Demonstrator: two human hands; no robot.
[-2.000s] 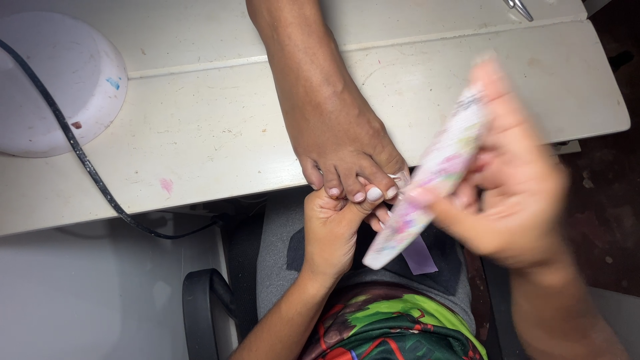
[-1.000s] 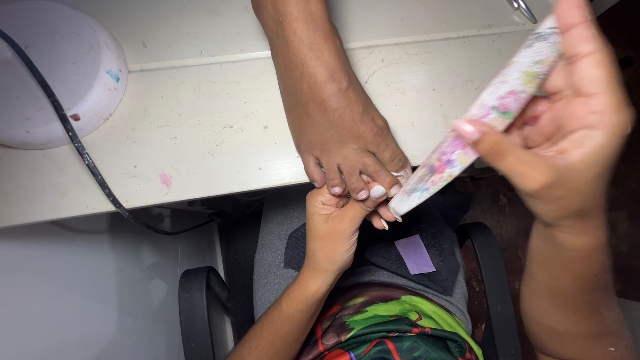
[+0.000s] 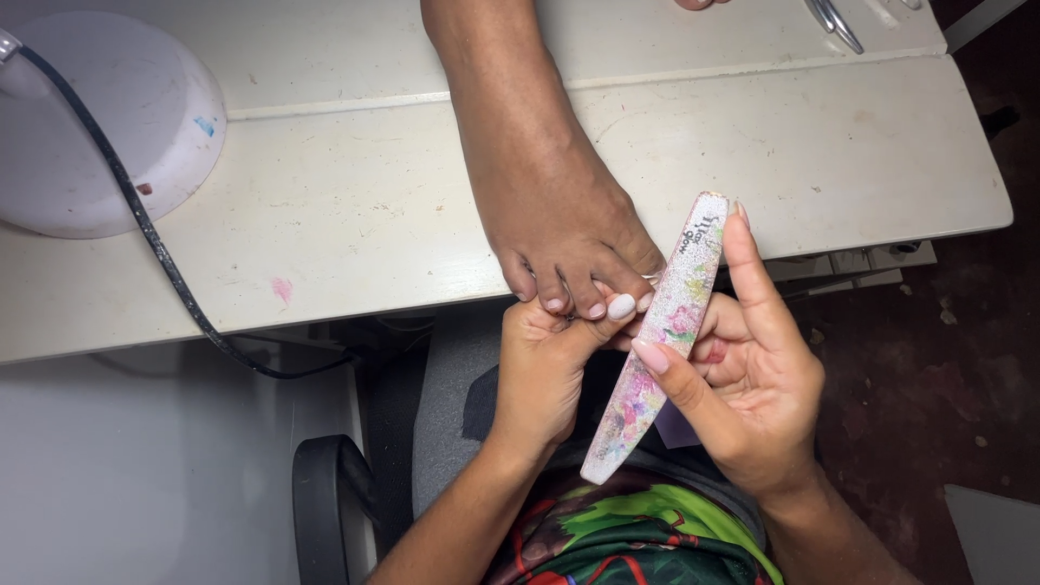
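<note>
Another person's foot (image 3: 544, 179) reaches down from the top of the view over the white table's near edge. My left hand (image 3: 548, 366) grips its toes from below, thumb on top beside the big toe; the fingers under the toes are mostly hidden. In my right hand (image 3: 747, 374) is a nail file with a floral pattern (image 3: 662, 333), pinched between thumb and fingers. The file slants from upper right to lower left, and its middle part lies close to the big toe, which it partly covers. Whether file and nail touch, I cannot tell.
On the white table (image 3: 366, 211) stands a round white lamp base (image 3: 114, 122) at the left, with a black cable (image 3: 154, 236) running down past the edge. Metal tools (image 3: 834, 24) lie at the top right, near toes of another foot (image 3: 695, 3). A black chair armrest (image 3: 329, 496) is below.
My right hand has moved down and left from one second ago, and the nail file now stands steeper, with its lower end below the toes. My left hand still grips the toes.
</note>
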